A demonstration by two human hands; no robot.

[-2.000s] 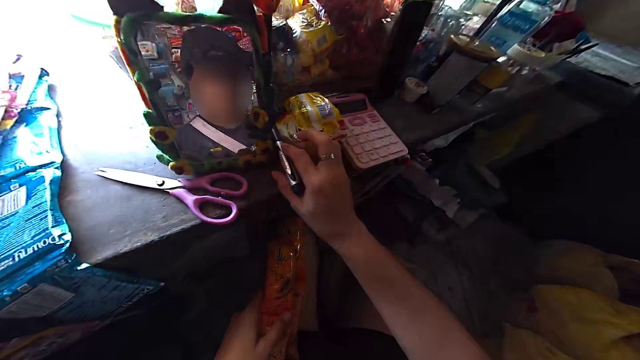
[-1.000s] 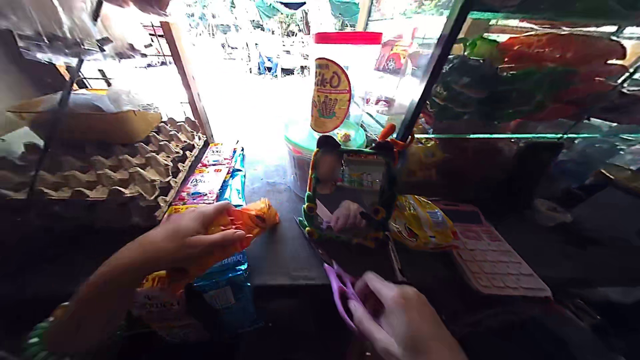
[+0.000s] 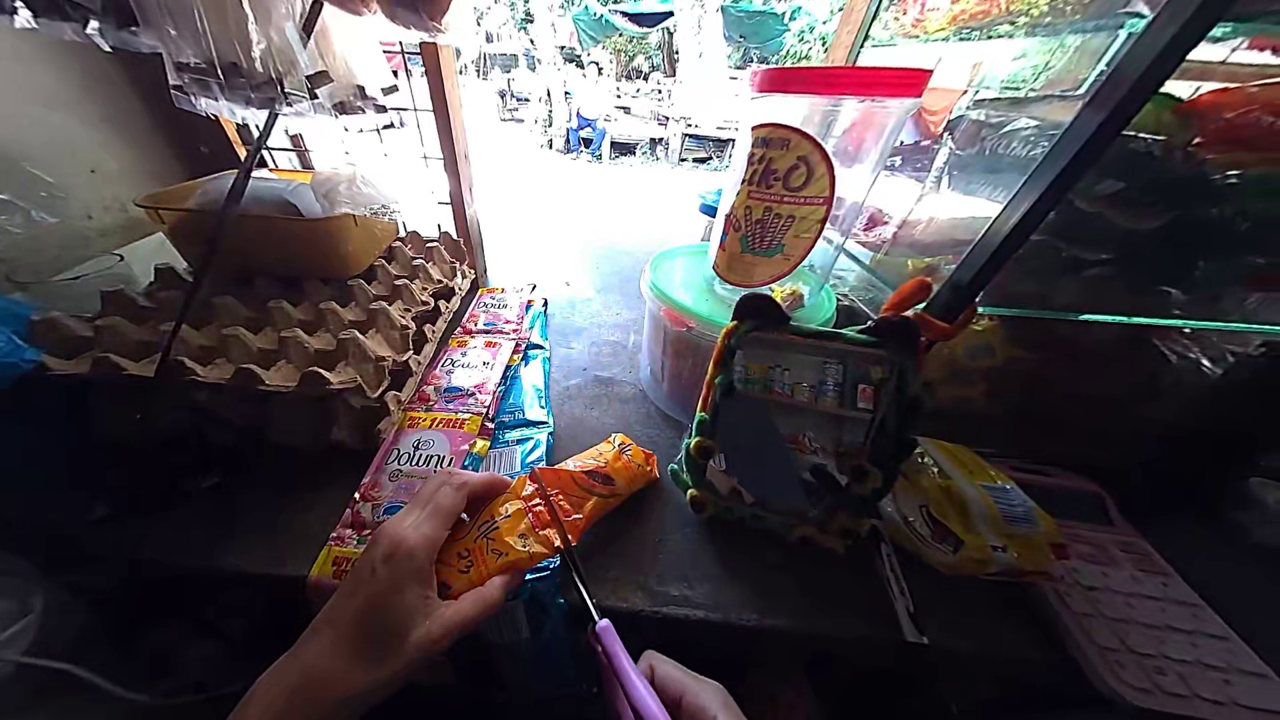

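Note:
My left hand grips the near end of an orange printed wrapper packet between thumb and fingers, over the counter's edge. At the bottom, my right hand holds scissors with purple handles. Their blades lie against the middle of the packet, pointing up and left; whether they have cut into it I cannot tell. Behind the packet lie strips of pink sachets and blue sachets. A mirror in a fuzzy green frame stands right of the packet.
Stacked egg trays and a yellow basin are at left. A clear jar with a red lid stands on a green-lidded tub. Right of the mirror are a yellow packet, a pink calculator and a slim pen-like item.
The scissors, lying on the counter two seconds ago, are now in my right hand and have come to the orange packet. The view has swung left and up since the oldest frame.

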